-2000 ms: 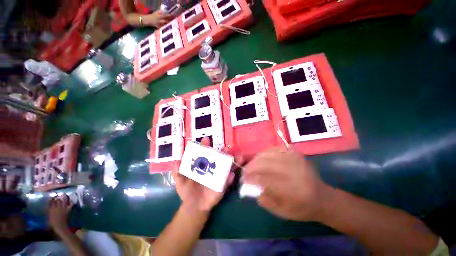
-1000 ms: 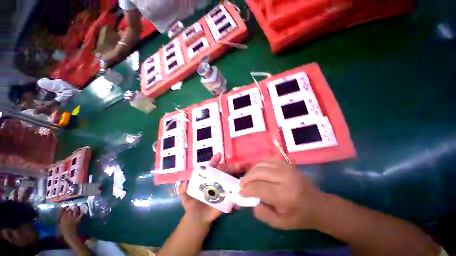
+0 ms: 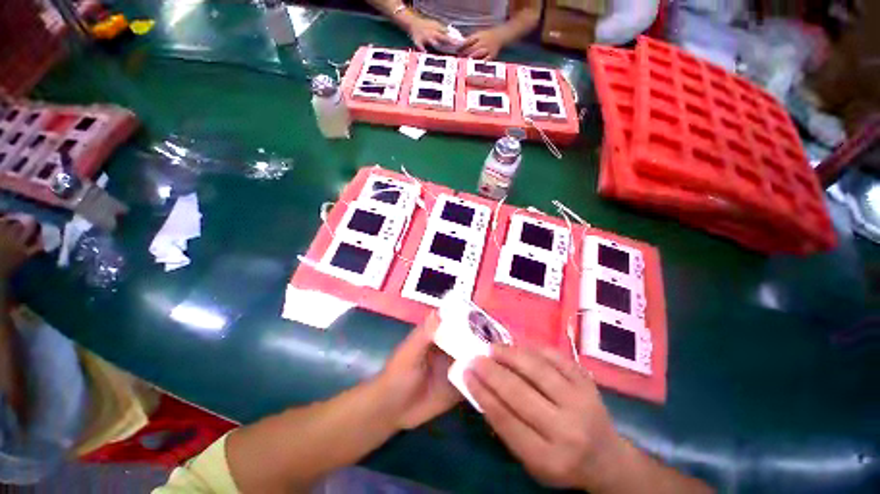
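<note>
A white camera (image 3: pixel 463 326) is tilted in my left hand (image 3: pixel 417 378), its round lens ring partly showing. My right hand (image 3: pixel 545 410) holds a white cloth (image 3: pixel 467 382) against the camera's lower right end; its fingers hide part of both. Behind my hands lies a red-pink foam tray (image 3: pixel 548 318) with four columns of cameras, dark screens up. The third column has two cameras and a bare stretch at its near end. Thin white straps lie over the tray.
A clear bottle (image 3: pixel 501 166) stands behind the tray. Another filled tray (image 3: pixel 463 122) lies beyond, near a person's hands (image 3: pixel 481 41). Stacked empty red trays (image 3: pixel 714 145) are at the far right. White scraps (image 3: pixel 178 232) and another tray (image 3: pixel 92 164) are at the left.
The view has turned, so the tray stack and far tray show more fully. The held camera has tilted, its lens now seen obliquely. The cloth stays in my right hand.
</note>
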